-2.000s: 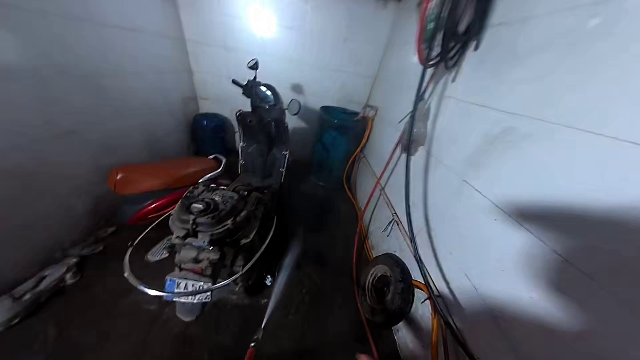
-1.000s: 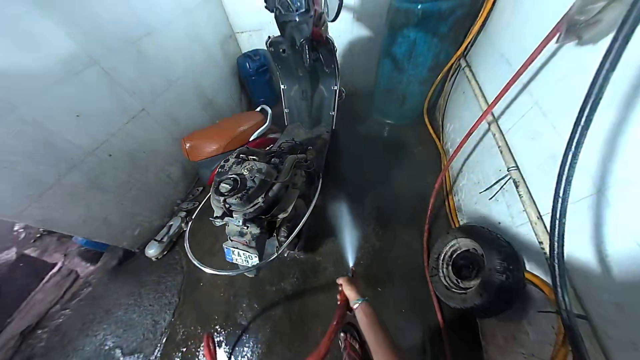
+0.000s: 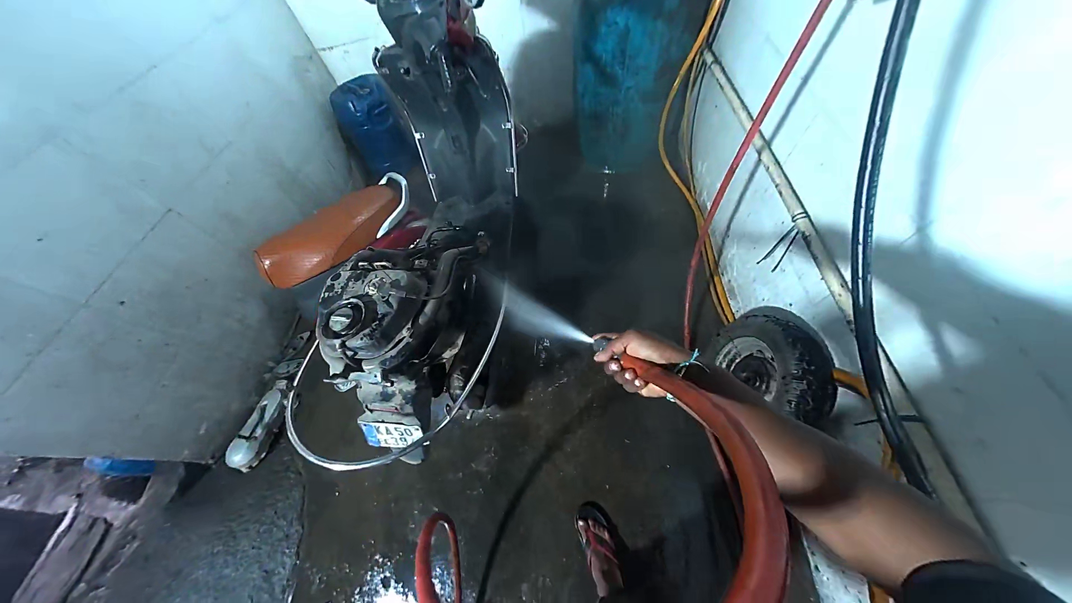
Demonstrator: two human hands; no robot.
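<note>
My right hand (image 3: 638, 356) grips the nozzle end of a thick red hose (image 3: 754, 486), which loops down to the bottom edge. White spray (image 3: 544, 316) shoots left from the nozzle onto the rear of a partly stripped scooter (image 3: 394, 310). The scooter's engine and rear parts are exposed and dirty, with a curved metal rail (image 3: 335, 463) around the back and a number plate below. An orange-brown seat (image 3: 331, 234) with a pale grab handle lies beside it, against the left wall. My left hand is not in view.
Blue drum (image 3: 373, 126) and teal barrel (image 3: 624, 84) stand behind. A small wheel with a tyre (image 3: 775, 364) leans by the right wall, near yellow, red and black hoses (image 3: 867, 251). A red hose loop (image 3: 437, 553) and my sandalled foot (image 3: 599, 540) are on the wet floor (image 3: 502, 502).
The spray, pointing upward a second ago, now points left at the scooter. My right hand and forearm show more fully than before. The view has moved closer and tilted down since two seconds ago.
</note>
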